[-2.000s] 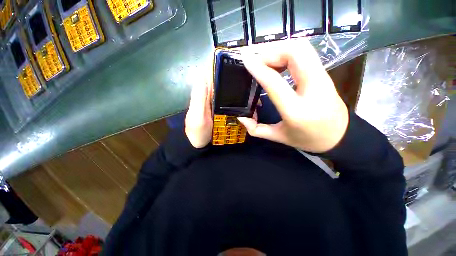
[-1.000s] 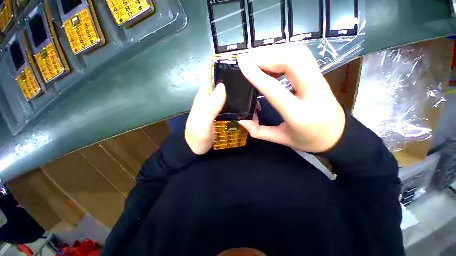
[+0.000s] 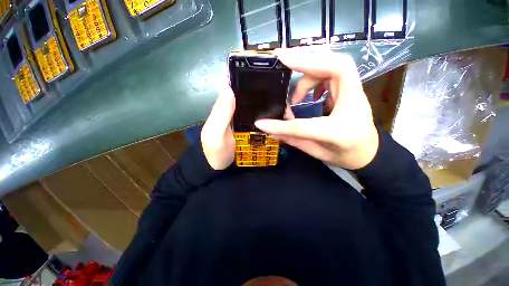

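Note:
A keypad phone [image 3: 258,111] is held upright over the bench's front edge, screen up. Its dark screen lens [image 3: 258,95] lies over the display, above the yellow-orange keys. My left hand [image 3: 219,131] grips the phone's left side. My right hand [image 3: 332,111] holds its right side, with the thumb on the lower part of the screen and the index finger at the top right corner. The phone's back is hidden. A clear lens carrier sheet [image 3: 384,53] with several black-bordered lenses lies just beyond the phone.
A clear blister tray [image 3: 192,19] with several keypad phones [image 3: 51,57] lies on the green mat [image 3: 128,84] at left. An open carton [image 3: 455,177] at right holds crumpled clear film [image 3: 435,111]. Brown cardboard [image 3: 95,192] lies below the bench edge at left.
The lens now sits square over the phone's display, where it was tilted before. My left thumb has moved off the screen to the side, and my right thumb has moved onto the screen's lower part.

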